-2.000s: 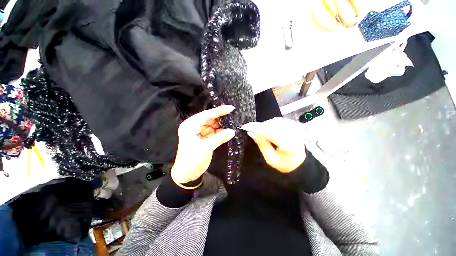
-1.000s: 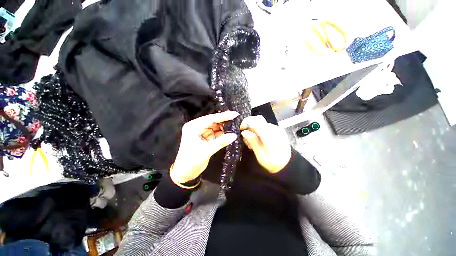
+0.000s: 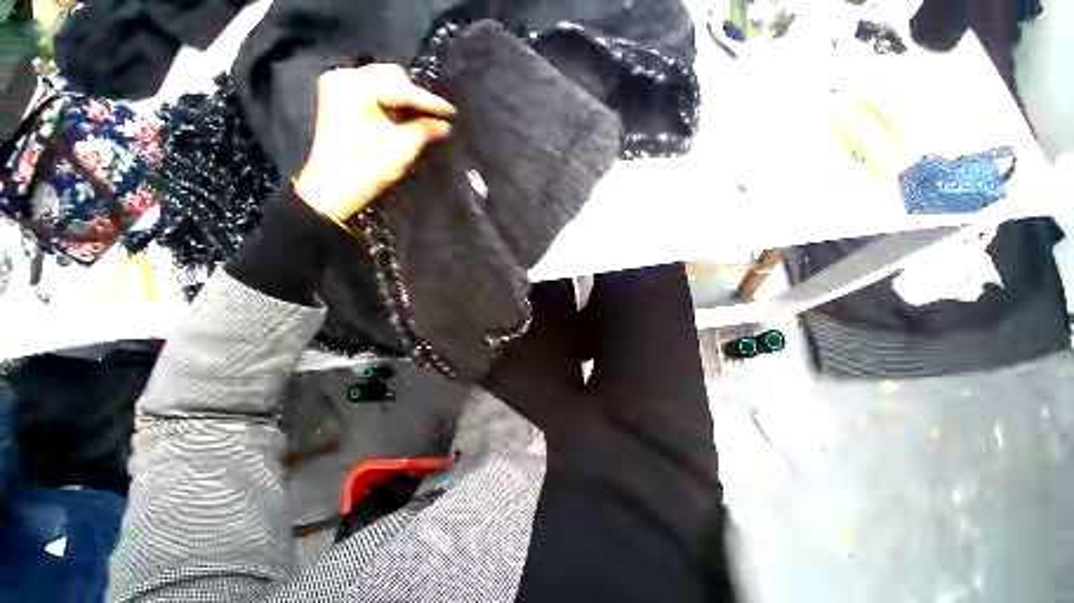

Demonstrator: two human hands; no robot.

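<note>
My left hand (image 3: 371,136) grips the dark speckled garment (image 3: 536,141) by its upper edge and holds it up over the table's front edge. A narrow glittery black trim (image 3: 391,277) runs down the garment's left edge and along its lower rim. A small white patch shows on the cloth. A broader glittery band lies at the garment's right part on the table. My right hand is not in view. No needle or thread can be made out.
The white table (image 3: 754,218) holds yellow-orange scissors (image 3: 868,136), a blue patterned pouch (image 3: 956,181), a floral bag (image 3: 88,171), a glittery black heap (image 3: 212,165) and thin yellow prongs (image 3: 136,277). A red object (image 3: 395,474) is below at left. Dark cloth hangs at right.
My left hand has moved up and left, lifting and spreading the garment. My right hand has left the picture. The view has shifted, with more of the table's far side showing.
</note>
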